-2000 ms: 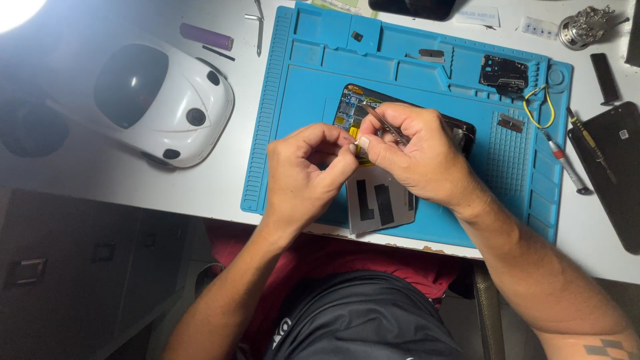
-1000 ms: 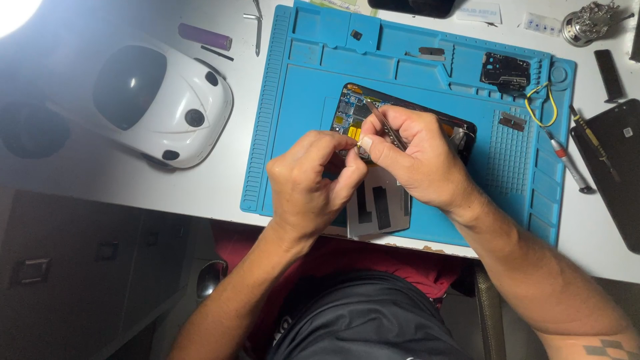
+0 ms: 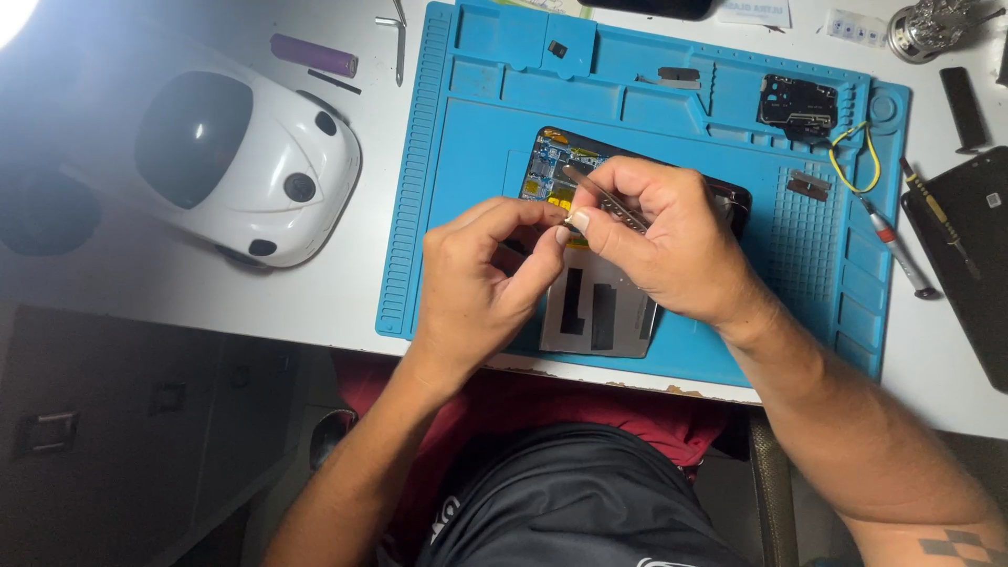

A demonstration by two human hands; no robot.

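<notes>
Both hands meet over an opened phone (image 3: 543, 169), whose circuit board shows at its upper left. My left hand (image 3: 492, 279) pinches a tiny part (image 3: 567, 222) between thumb and forefinger; what kind of part it is cannot be told. My right hand (image 3: 669, 236) touches the same part with thumb and fingertip and holds metal tweezers (image 3: 606, 201) across its fingers, their end pointing up and left. Below the hands a grey metallic panel with black strips (image 3: 579, 335) lies over the lower edge of the blue repair mat (image 3: 472, 142). The hands hide the phone's middle.
A white toy car (image 3: 315, 157) and a purple cylindrical cell (image 3: 315, 55) are at the left. The mat's compartments hold a black phone part (image 3: 799, 106) and small pieces. At the right lie a screwdriver (image 3: 898, 248), a yellow wire (image 3: 874, 169) and a black phone panel (image 3: 965, 236).
</notes>
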